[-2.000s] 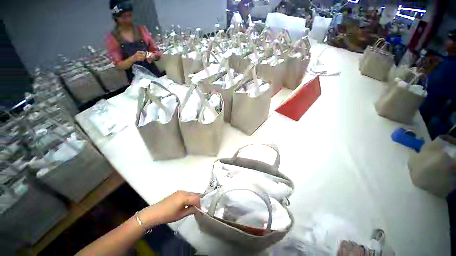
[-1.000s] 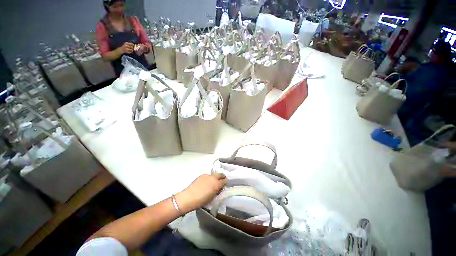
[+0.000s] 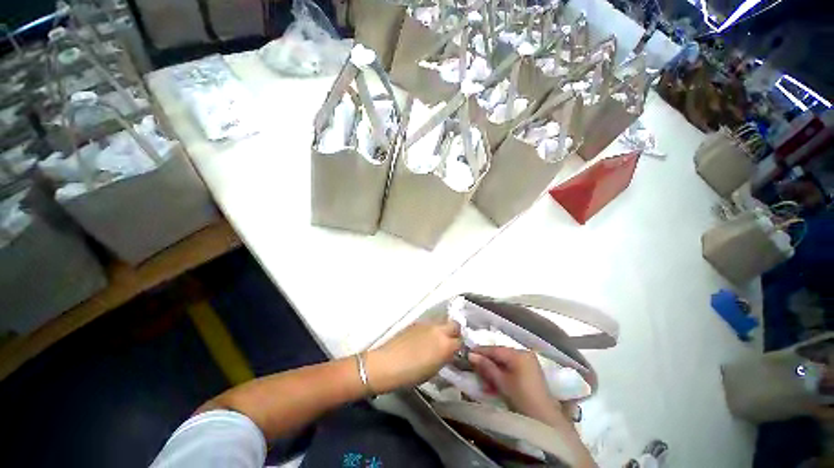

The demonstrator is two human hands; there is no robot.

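A taupe handbag [image 3: 526,320] lies tilted at the table's near edge, its opening towards me and white stuffing tissue [image 3: 494,331] inside. One handle [image 3: 576,315] leans to the right. My left hand [image 3: 416,355], with a bracelet at the wrist, pinches at the bag's opening. My right hand [image 3: 512,373] meets it there, thumb and finger closed at the same spot. A small dark piece shows between the fingertips; I cannot tell what it is. The fingers partly hide the bag's inner edge.
Stuffed handbags [image 3: 352,187] stand in rows ahead. A red folded sign [image 3: 594,187] is to their right. Clear plastic bags [image 3: 215,96] lie on the left corner. More bags [image 3: 137,206] stand at left. A blue object [image 3: 733,313] and other bags are at the right edge. Clear plastic is at bottom right.
My right hand has come into view and meets my left at the opening. My left hand has shifted from the bag's left rim to its inner part. The view has turned and tilted down.
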